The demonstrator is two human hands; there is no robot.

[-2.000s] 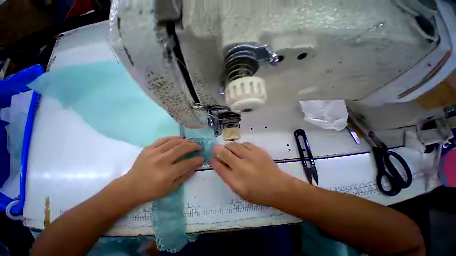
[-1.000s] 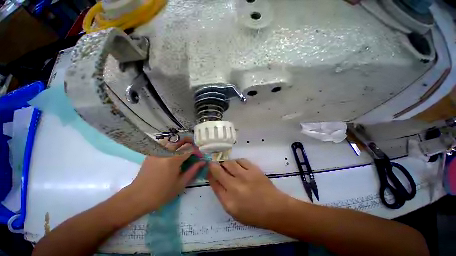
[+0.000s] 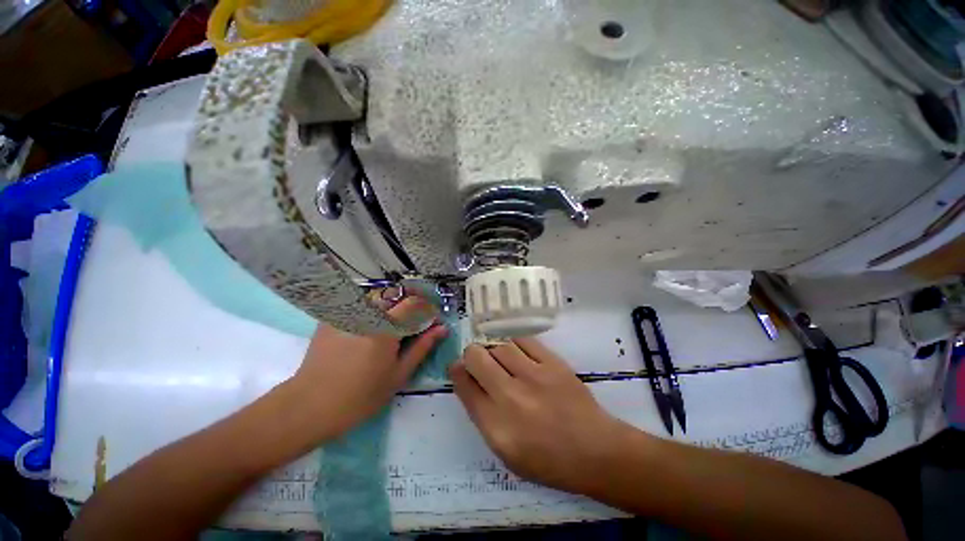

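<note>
The off-white speckled sewing machine head (image 3: pixel 423 116) stands over the work, its cream tension dial (image 3: pixel 513 302) in front of the needle area. A sheer sea-green panel (image 3: pixel 201 259) lies on the table to the left, running behind the head. A sea-green ruffle strip (image 3: pixel 357 476) hangs over the table's front edge and runs up under my hands. My left hand (image 3: pixel 365 365) is at the needle area, fingers on the green fabric, partly behind the machine head. My right hand (image 3: pixel 519 396) has bent fingertips at the fabric's right edge, below the dial. The presser foot is mostly hidden.
Black thread snips (image 3: pixel 660 370) and black-handled scissors (image 3: pixel 836 391) lie on the table (image 3: pixel 190 391) at right, near a crumpled white piece (image 3: pixel 707 288). A blue basket (image 3: pixel 66 317) holds pale pieces at left. A yellow ring (image 3: pixel 307 26) lies on top of the machine.
The view has shifted, showing more of the machine's top than two seconds ago. My left hand has moved up, its fingers now reaching behind the machine head. My right hand stays beside the fabric.
</note>
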